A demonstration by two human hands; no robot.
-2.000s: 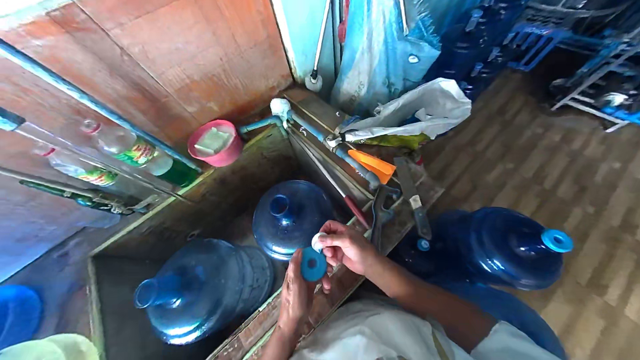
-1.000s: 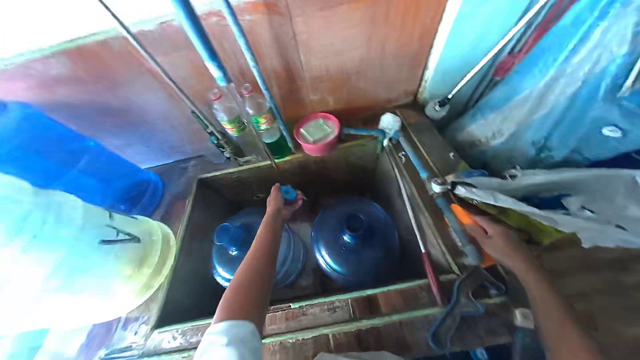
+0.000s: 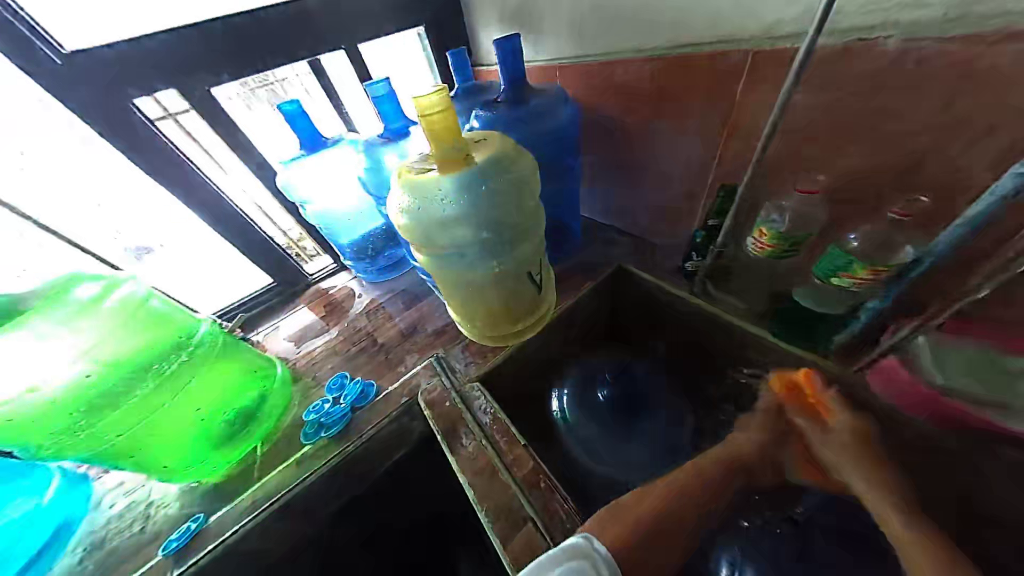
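Both hands are together over the dark basin (image 3: 624, 280) at the lower right. My right hand (image 3: 848, 440) is closed on an orange cloth or sponge (image 3: 802, 392), blurred by motion. Against the same orange thing lies my left hand (image 3: 764, 436), its fingers partly hidden. Fine splashes show near the hands. Below them in the basin are a blue water jug (image 3: 624, 416) and part of another dark blue jug (image 3: 800, 536), both in shadow. Small blue caps (image 3: 336, 404) lie in a cluster on the ledge, and a single blue cap (image 3: 182, 534) lies apart at the lower left.
A yellow jug (image 3: 480, 240) stands at the basin's corner, with blue jugs (image 3: 344, 200) behind it. A large green jug (image 3: 144, 384) is at left. Soda bottles (image 3: 856, 260), slanting pipes (image 3: 944, 248) and a pink tub (image 3: 936, 396) line the basin's right side.
The view has swung left. My right hand has moved from beside the pipe to over the basin with the orange thing. Both hands now meet; the blue cap earlier in my left hand is not visible.
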